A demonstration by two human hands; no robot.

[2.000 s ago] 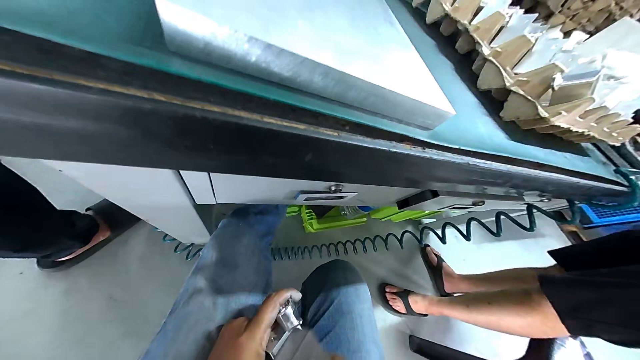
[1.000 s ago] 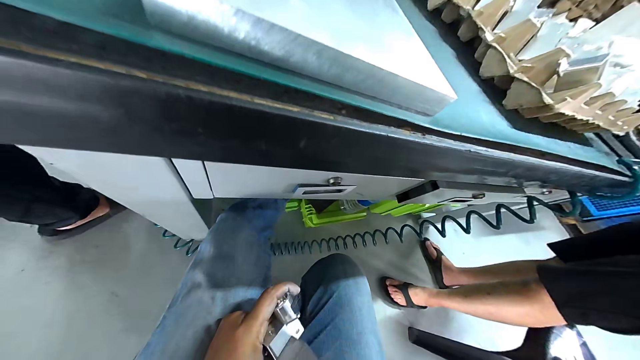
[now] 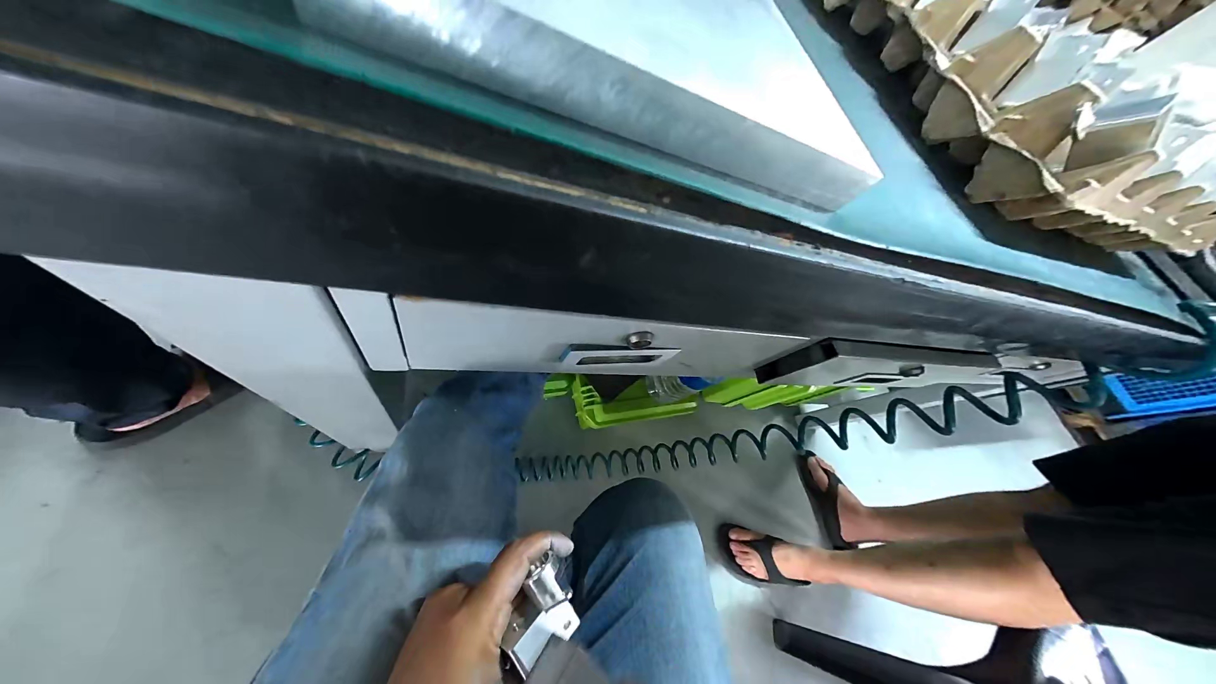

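Observation:
At the bottom centre, my left hand [image 3: 484, 608] is closed around a small shiny metal fitting [image 3: 543, 608], with the thumb over its upper end. The fitting has a rounded upper part and a flat bright plate. A blurred grey shape [image 3: 570, 665] lies against its lower end; I cannot tell what it is. The hand is above my lap, between my knees in blue jeans [image 3: 641, 570]. My right hand is not in view. Above, a thick metal slab [image 3: 608, 85] rests on the teal bench top [image 3: 883, 199].
Stacked moulded-pulp trays [image 3: 1035, 123] stand at the upper right. Below the bench edge are a grey drawer [image 3: 494, 332], green plastic baskets [image 3: 632, 408] and a coiled dark green hose [image 3: 684, 451]. Another person's sandalled feet [image 3: 769, 560] are at right; another person's foot [image 3: 171, 408] is at left.
The metal fitting in my left hand is tilted a little differently, with more of its bright plate showing than two seconds ago. The black chair part at lower right shows more.

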